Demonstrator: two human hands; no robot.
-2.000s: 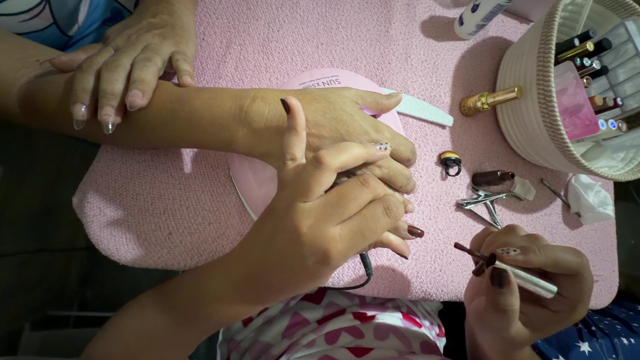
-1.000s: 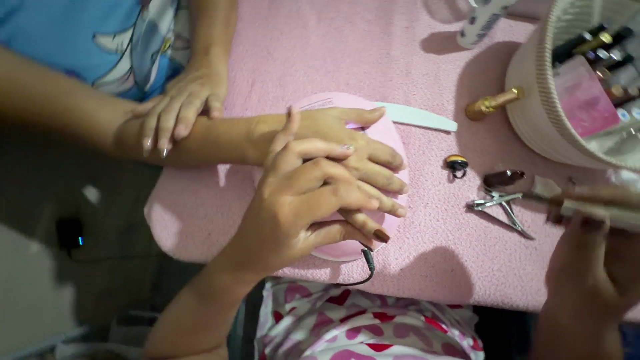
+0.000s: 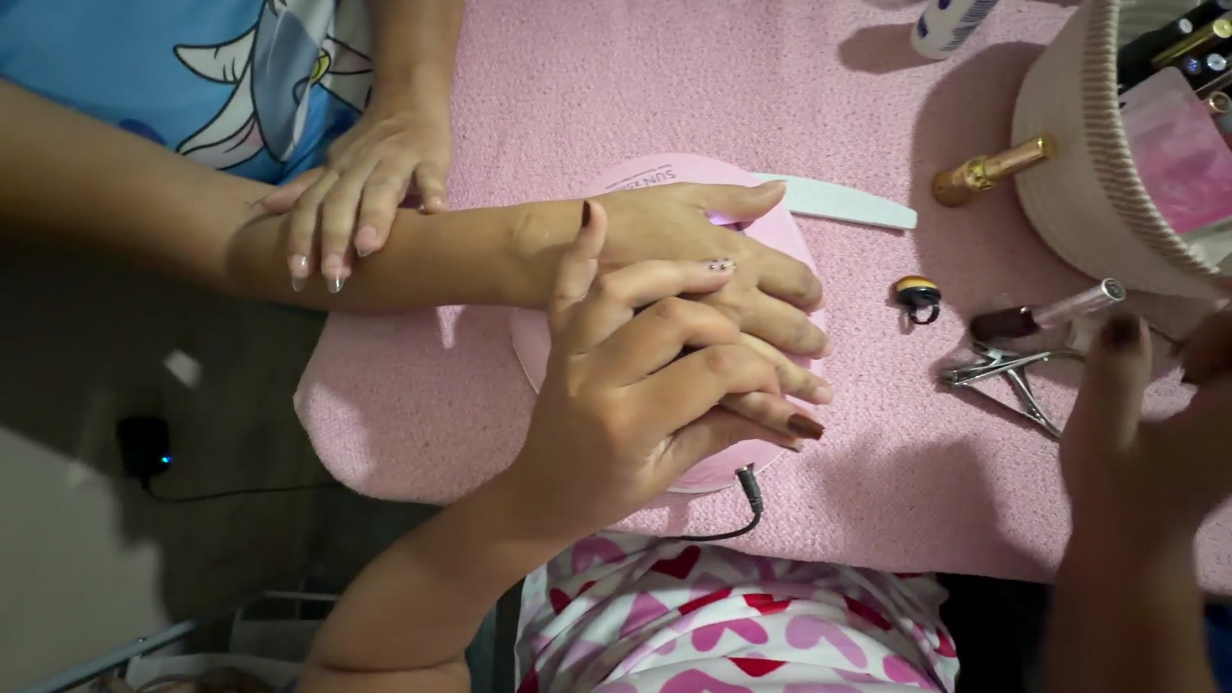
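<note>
My left hand (image 3: 654, 375) grips the fingers of another person's hand (image 3: 712, 241), which lies palm down over a pink round nail lamp (image 3: 529, 337). One fingernail of that hand bears dark brown polish (image 3: 805, 426). At the right edge my right hand (image 3: 1145, 423) is raised and blurred, its fingers apart, with nothing visible in it. Beside it a nail polish bottle (image 3: 1006, 323) with a clear silvery cap lies on the pink towel, touching or close to metal cuticle nippers (image 3: 1011, 371). The other person's second hand (image 3: 371, 192) rests on their forearm.
A woven basket (image 3: 1068, 164) of bottles stands at the upper right, a gold-capped bottle (image 3: 991, 173) by it. A white nail file (image 3: 847, 204), a finger polish holder or ring (image 3: 916, 298), a white bottle (image 3: 948, 27) and a black cable (image 3: 746, 500) lie about.
Two seconds ago my right hand held a polish brush by its cap; that cap is now on the bottle lying on the towel. My left hand still grips the other person's fingers.
</note>
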